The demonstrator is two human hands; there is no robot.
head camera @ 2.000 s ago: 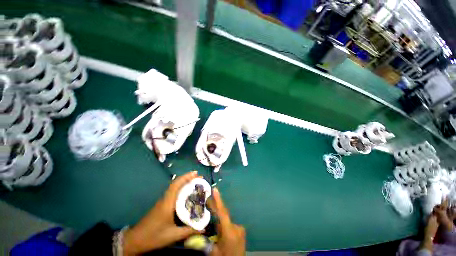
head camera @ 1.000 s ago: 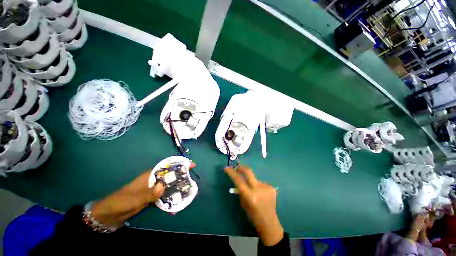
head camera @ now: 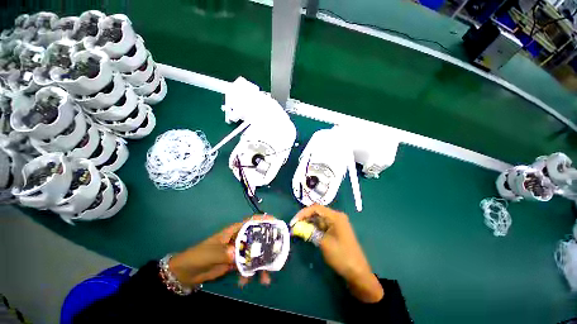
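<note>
My left hand (head camera: 215,254) holds a white front housing (head camera: 262,247), its open side up, showing the circuit board inside. My right hand (head camera: 335,243) grips a yellow-handled tool (head camera: 305,230) just right of the housing; its tip is too small to make out. Two white camera bodies lie behind the hands: the left camera body (head camera: 278,126) has dark lead wires (head camera: 248,190) hanging toward the housing, and the right camera body (head camera: 329,149) has its open end toward me. Each opening shows a small dark round piece. White antennas stick out beside them.
Stacked front housings (head camera: 95,82) fill the left side. A pile of sealing rings (head camera: 180,159) lies left of the bodies. A smaller ring pile (head camera: 496,216) and more housings (head camera: 534,182) are at the right. A grey upright (head camera: 286,50) and pale rail (head camera: 443,152) edge the bench. A blue stool (head camera: 95,294) is at lower left.
The view has shifted. My left hand has turned the housing and still holds it. My right hand has moved from the right body's wires to beside the housing, with the yellow tool now visible.
</note>
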